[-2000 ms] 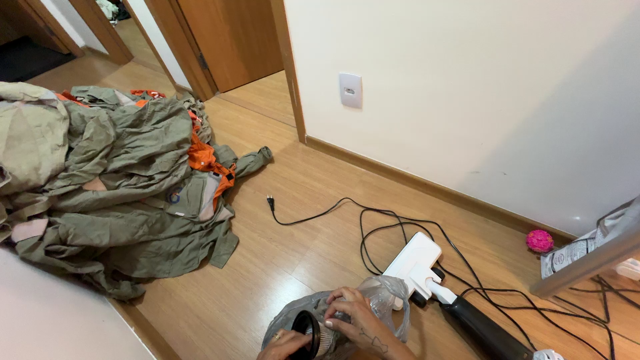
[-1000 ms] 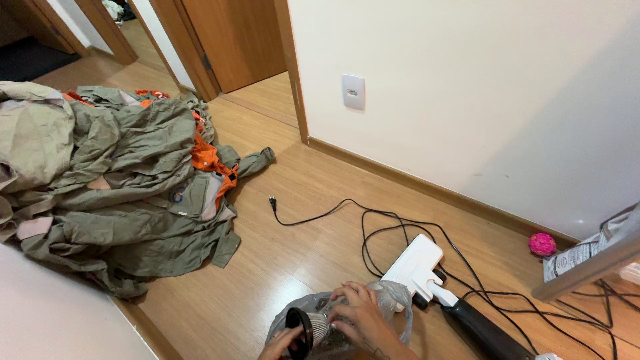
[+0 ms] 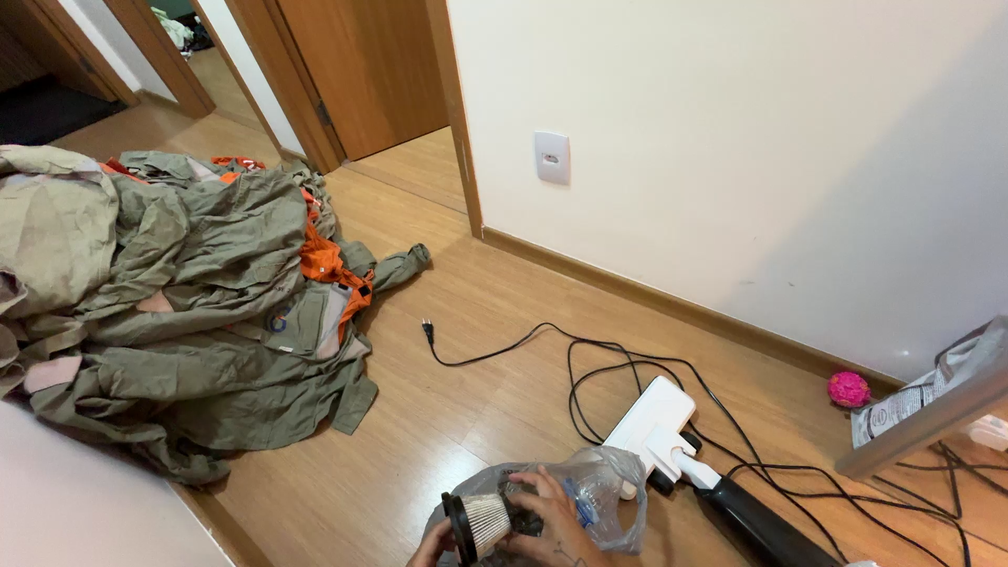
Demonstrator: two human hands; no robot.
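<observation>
At the bottom of the head view, my left hand [image 3: 435, 543] grips the black rim of a pleated vacuum filter [image 3: 482, 521]. My right hand [image 3: 547, 512] is at the filter's other end, its fingers curved around a clump of grey dust [image 3: 521, 508]. Both are over a translucent plastic bag [image 3: 618, 504], which lies on the floor with some waste in it. Just beyond the bag is the white floor head [image 3: 650, 417] of a vacuum cleaner, joined to a black tube [image 3: 760, 524].
A black power cord [image 3: 504, 350] loops over the wood floor, its plug [image 3: 428, 331] lying loose. Olive and orange clothes [image 3: 197, 315] are heaped at left. A wall outlet [image 3: 552, 158], a pink ball [image 3: 849, 390], a printed bag [image 3: 898, 409] and a metal leg [image 3: 921, 417] are at right.
The filter has been turned so its pleated side shows more, and my right hand's fingers have shifted to its far end, around the dust.
</observation>
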